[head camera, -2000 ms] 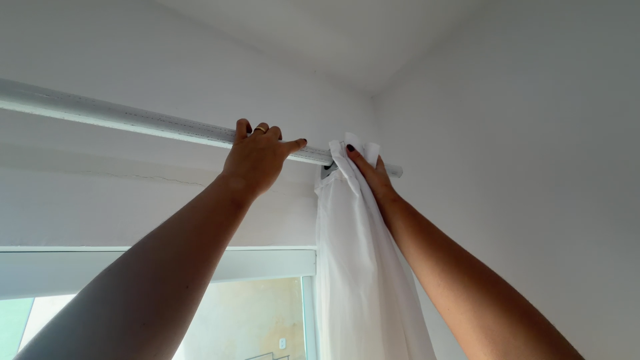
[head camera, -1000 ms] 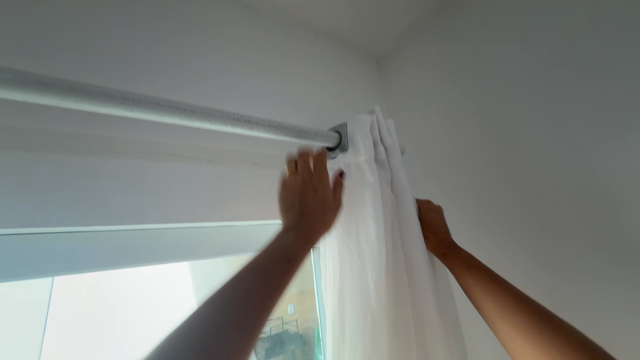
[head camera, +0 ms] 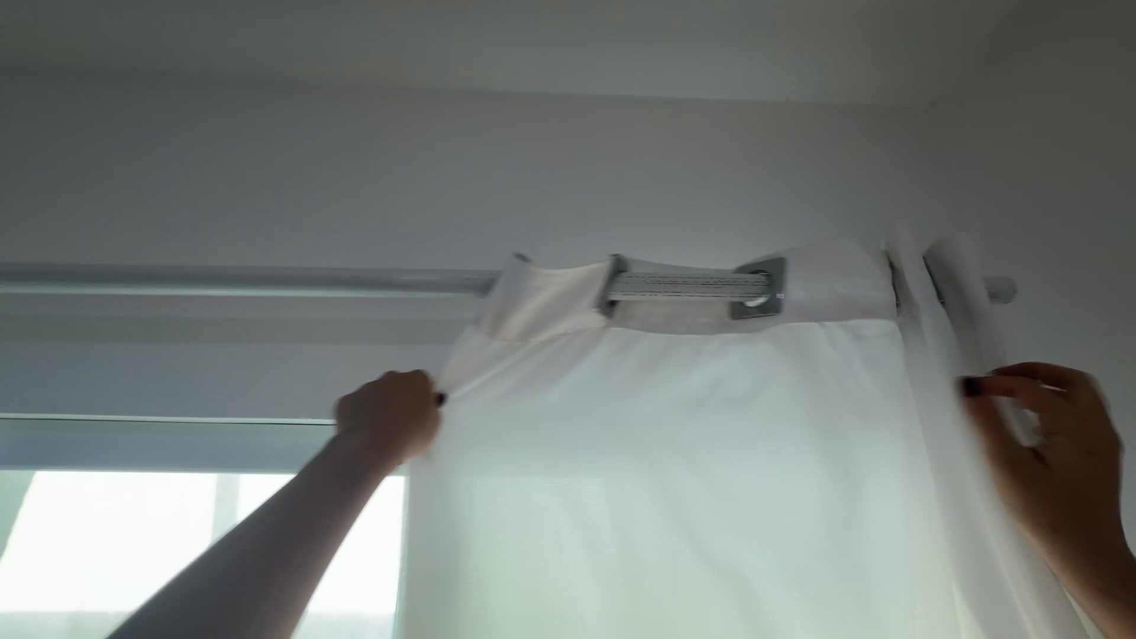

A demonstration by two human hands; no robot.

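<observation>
A white curtain [head camera: 674,444] hangs from a light-coloured curtain rod [head camera: 248,280] threaded through its grommets. One square grey grommet [head camera: 770,288] faces me, and a bare stretch of rod shows to its left. My left hand [head camera: 390,413] is closed on the curtain's left edge, below the rod, and pulls the cloth taut. At the right, my right hand [head camera: 1052,435] is at the bunched folds, thumb and fingers curled around the outer edge of the cloth; blur hides part of that contact.
Behind the curtain and to its left is a bright window [head camera: 115,541] with a pale frame. The rod's end knob [head camera: 1003,289] sticks out near the right-hand wall [head camera: 1065,204]. The ceiling [head camera: 532,44] is above.
The gathered curtain is now spread out to the left along the rod. My left hand, earlier on the rod and then beside the bunched cloth, has taken hold of the left edge. The view has shifted.
</observation>
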